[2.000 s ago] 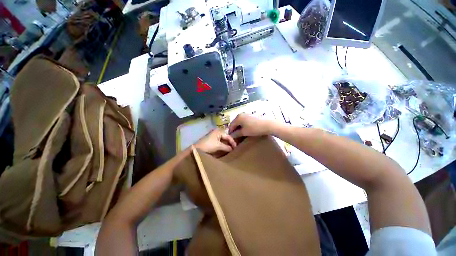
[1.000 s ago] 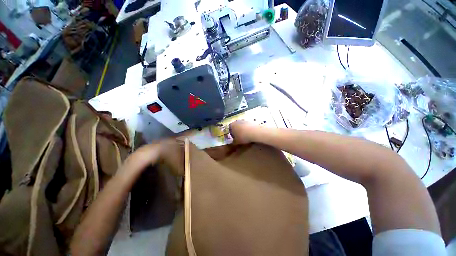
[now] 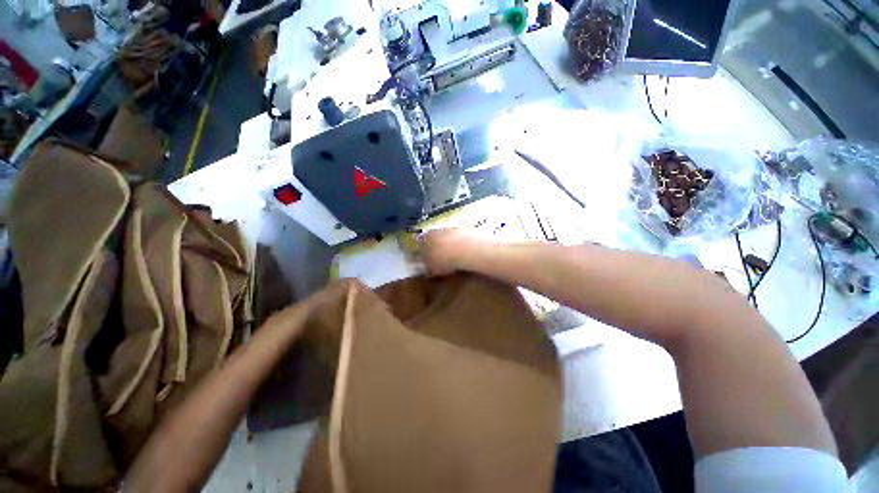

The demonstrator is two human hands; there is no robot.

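The brown bag body hangs over the table's front edge, its opening facing the machine and its pale bound seam running down the left side. My right hand is at the presser clamp under the machine head, fingers bent at the bag's upper edge; whether they grip it is hidden. My left hand is blurred and mostly hidden at the bag's upper left edge. The white sewing plate shows between the hands. The pattern sewer stands just beyond them.
Brown bag bodies are heaped at the left. A slim dark tool lies right of the machine. An open clear bag of tabs, cables and another plastic bag lie at the right. A fuller bag stands beside the screen.
My left hand has moved left, away from my right hand, to the bag's left edge. My right hand has shifted slightly left at the clamp. The bag has shifted left and its opening shows wider.
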